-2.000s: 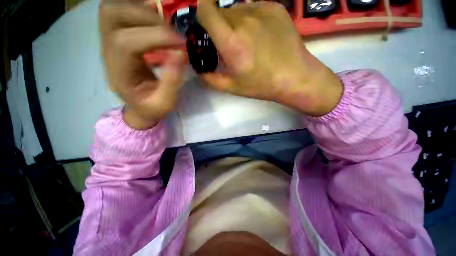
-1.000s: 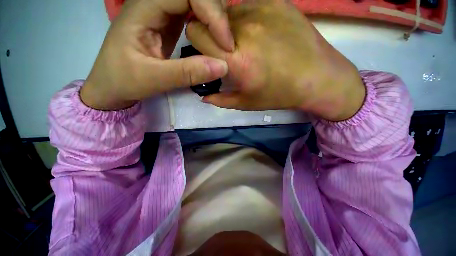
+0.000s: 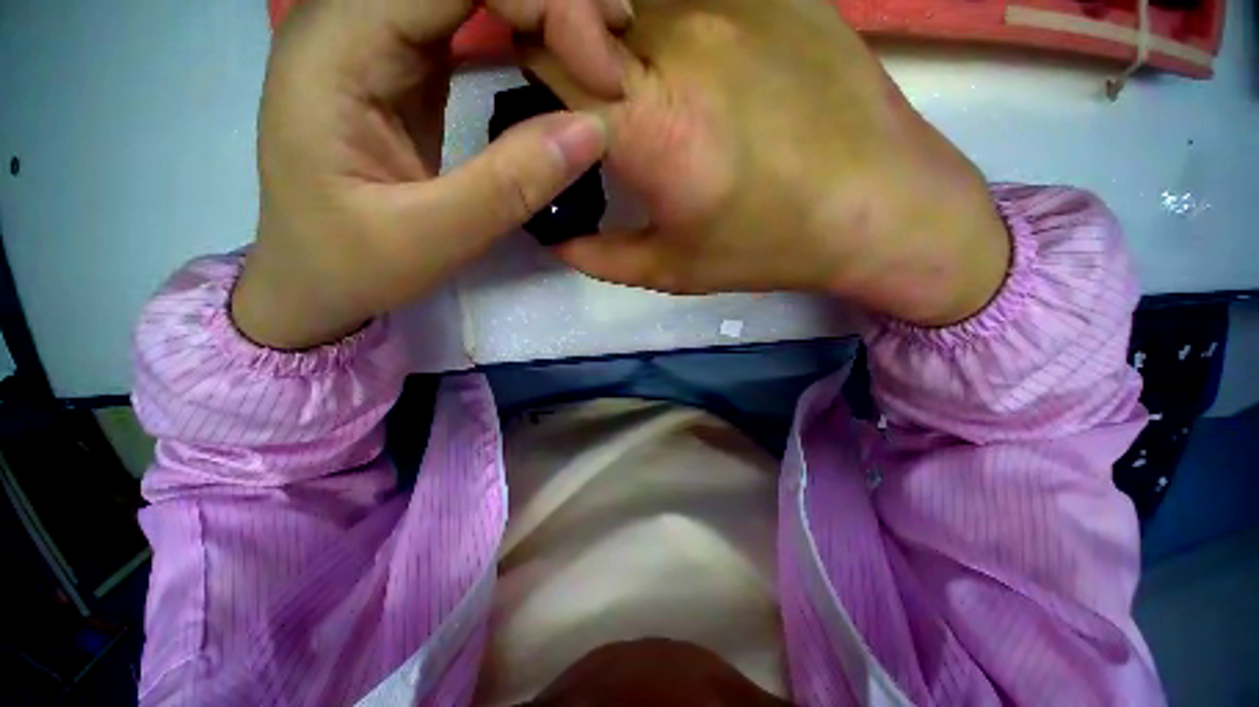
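Note:
A black smartwatch unit (image 3: pixel 580 210) is below and between my hands, partly hidden by my left thumb. Its visible part is dark with a tiny bright spot. My right hand (image 3: pixel 787 159) holds it at its edge, with the thumb near its lower end; the other fingertips are hidden. My bare left hand (image 3: pixel 366 159) has its thumb stretched across the unit, and its fingers are near the back of my right hand. The left thumb and fingers are apart. The top of the left hand is cut off by the picture edge.
A red-orange foam tray (image 3: pixel 953 20) runs along the top edge, with a beige band and a knotted string at its right. A small white label piece (image 3: pixel 729 329) lies on the white work surface (image 3: pixel 1049 138). A dark pocketed tray (image 3: pixel 1174 380) is at the right.
Since two seconds ago, my left hand has moved in over the unit, and the lit markings on its face no longer show. Since one second ago, the left thumb has shifted slightly up and left.

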